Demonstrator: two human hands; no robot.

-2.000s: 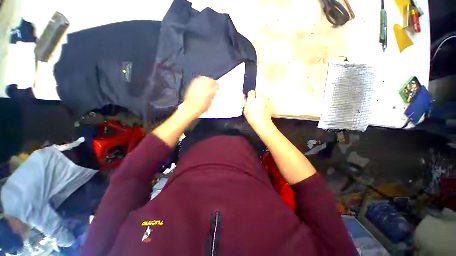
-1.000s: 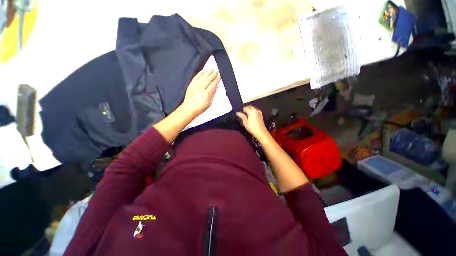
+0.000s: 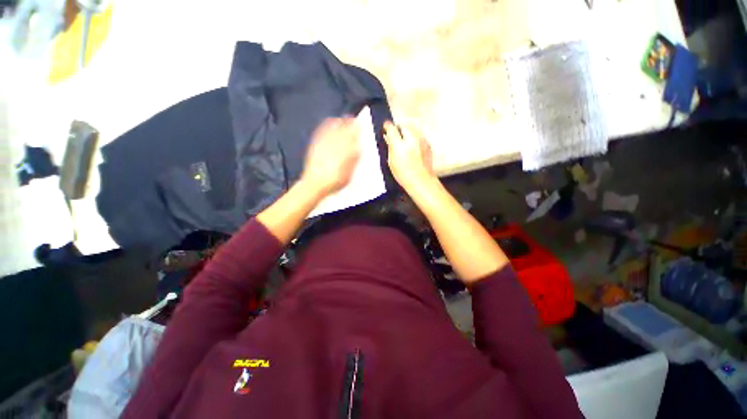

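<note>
The dark jacket front panel (image 3: 164, 155) lies on the worktable at the front edge, its near part folded and rumpled. White interfacing (image 3: 359, 182) shows at its right end, with a dark margin along its right side. My left hand (image 3: 333, 153) is blurred and lies over the white interfacing beside the rumpled cloth; whether its fingers grip anything is hidden. My right hand (image 3: 405, 151) is at the dark margin on the right, thumb and fingers pinching the edge.
A grey block (image 3: 79, 159) stands at the left. A pale perforated mat (image 3: 561, 105) lies at the right table edge, with a green box (image 3: 658, 57) and blue item (image 3: 681, 79) beyond. A red container (image 3: 536, 274) is below the worktable (image 3: 467, 82).
The view has turned back and forth. My right hand has moved up along the dark margin from the lower corner. My left hand stays over the interfacing.
</note>
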